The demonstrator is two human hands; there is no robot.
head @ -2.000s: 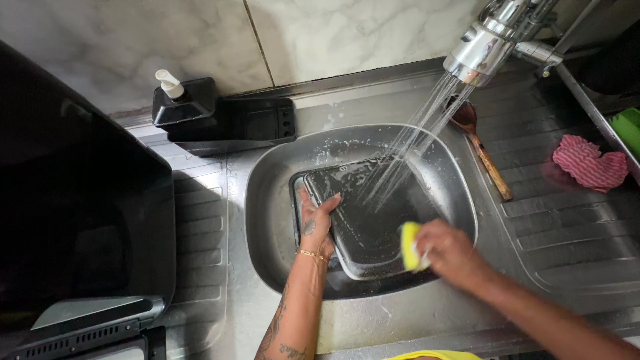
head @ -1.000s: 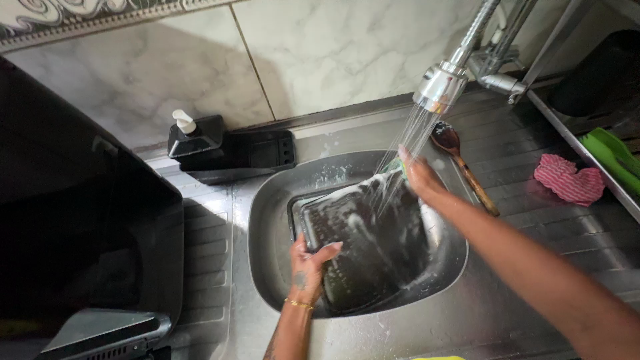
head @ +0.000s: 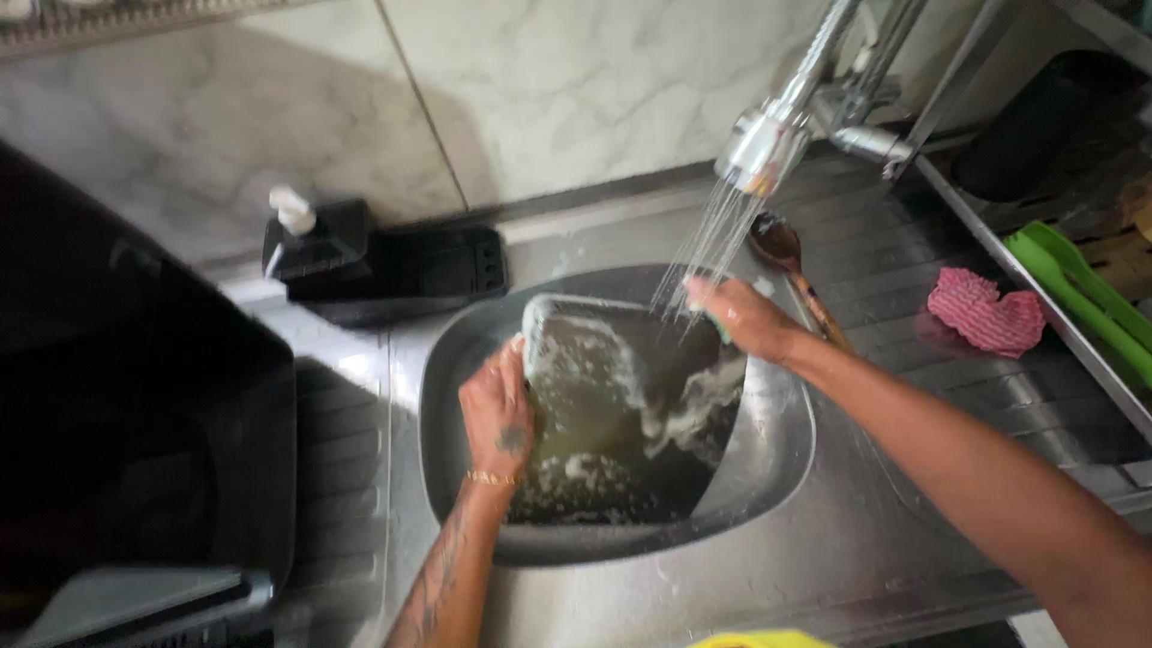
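Observation:
A dark rectangular tray (head: 585, 405) with soapy, murky water on it is tilted in the steel sink basin (head: 796, 450). My left hand (head: 499, 409) grips its left edge. At its upper right corner, my right hand (head: 742, 315) is under the running water with a sponge (head: 723, 326), mostly hidden, whose green side shows beneath the fingers. Water streams from the chrome faucet head (head: 760, 153) above the tray and beside my right fingers.
A wooden spoon (head: 814, 301) lies right of the basin, near my right forearm. Farther right are a pink cloth (head: 985, 310) and a rack with green utensils (head: 1080, 288). A black soap dispenser (head: 319, 238) stands behind left; a large black appliance (head: 135, 405) is at left.
The sponge hand has moved from the tray's lower right up to its upper right corner. Foam and murky water now show on the tray, where the earliest frame shows little foam.

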